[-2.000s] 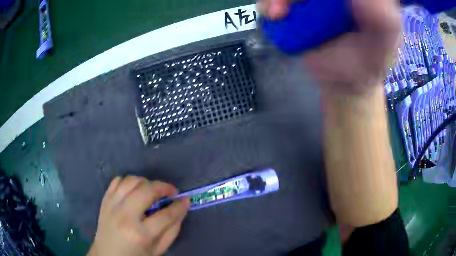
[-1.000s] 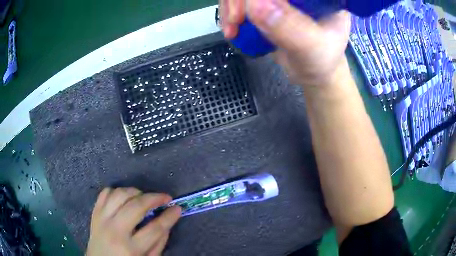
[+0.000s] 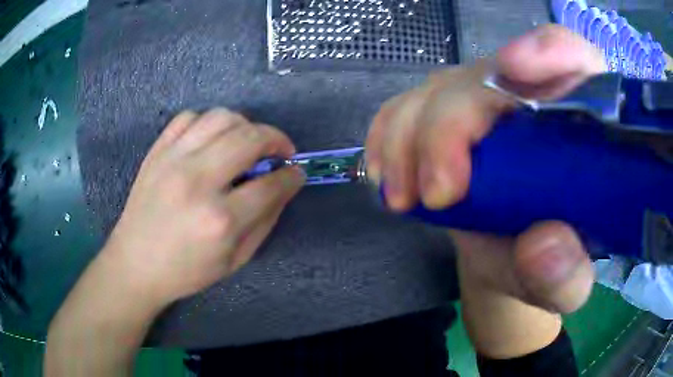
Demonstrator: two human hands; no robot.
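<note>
My left hand [image 3: 214, 188] grips the left end of a lilac handle housing [image 3: 332, 152] lying on the dark grey mat. A green circuit board [image 3: 332, 168] shows inside the housing between my hands. My right hand [image 3: 457, 147] is wrapped around a thick blue electric screwdriver [image 3: 561, 173], held close to the camera over the housing's right part. The screwdriver's nose and the housing's right end are hidden behind my right hand. The black screw tray [image 3: 361, 33], with silver screws in its left part, is cut off by the top edge.
The grey mat [image 3: 295, 258] lies on a green bench [image 3: 44, 184] with white scraps on it. A blurred dark pile [image 3: 11, 250] is at the left edge. Stacked lilac housings [image 3: 612, 37] stand at top right. A whitish sheet or bag [image 3: 649, 287] is at lower right.
The view has shifted, so tray and stock sit higher and partly out of frame. My right hand has brought the screwdriver from beside the tray down over the housing. My left hand keeps its grip.
</note>
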